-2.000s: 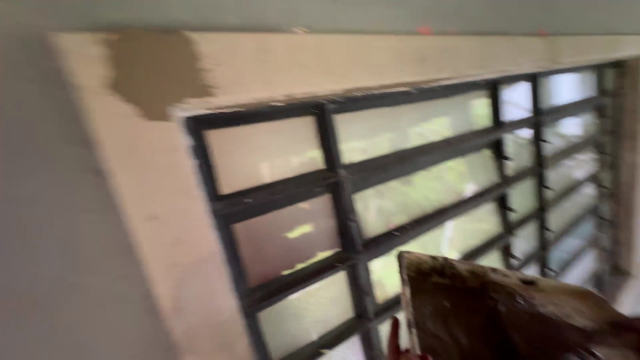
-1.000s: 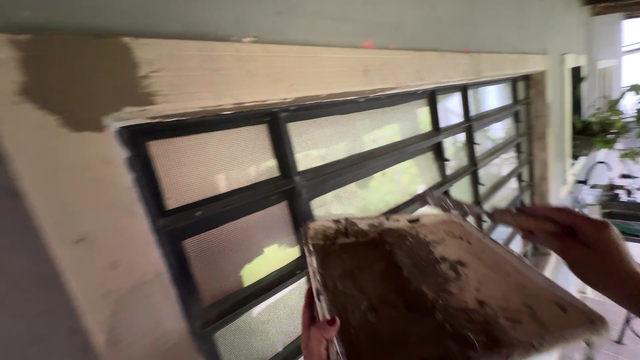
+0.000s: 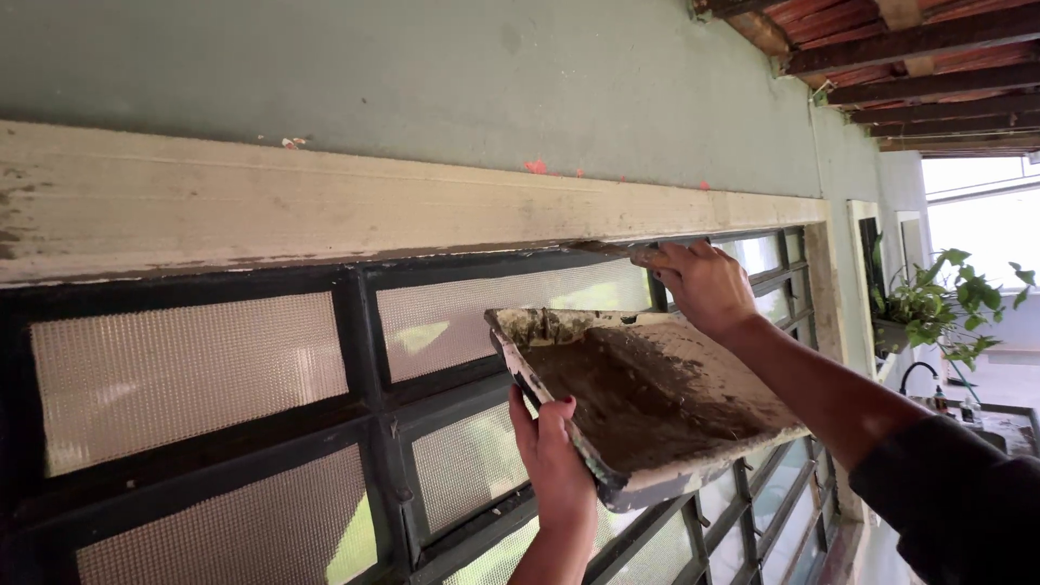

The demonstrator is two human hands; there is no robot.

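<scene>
My left hand [image 3: 556, 463] grips the near left edge of a paint tray [image 3: 691, 479], which is tilted and holds brown, mortar-like paste [image 3: 626, 398]. Above the tray, my right hand [image 3: 705, 284] is closed around the handle of a tool with a thin blade [image 3: 597, 247], perhaps a putty knife or small trowel. The blade meets the underside of the cream window surround [image 3: 390, 195], just over the dark metal window frame [image 3: 357, 341]. Whether paste lies on the blade is hard to tell.
Textured glass panes [image 3: 195, 382] fill the window below the surround. Dark roof beams [image 3: 918, 57] cross the upper right. Farther back on the right are a leafy potted plant [image 3: 934, 301] and a sink with a black faucet [image 3: 918, 370].
My right hand has risen from the tray with the tool, up to the edge over the window. The view has swung right, and the brown patch on the surround is mostly out of sight.
</scene>
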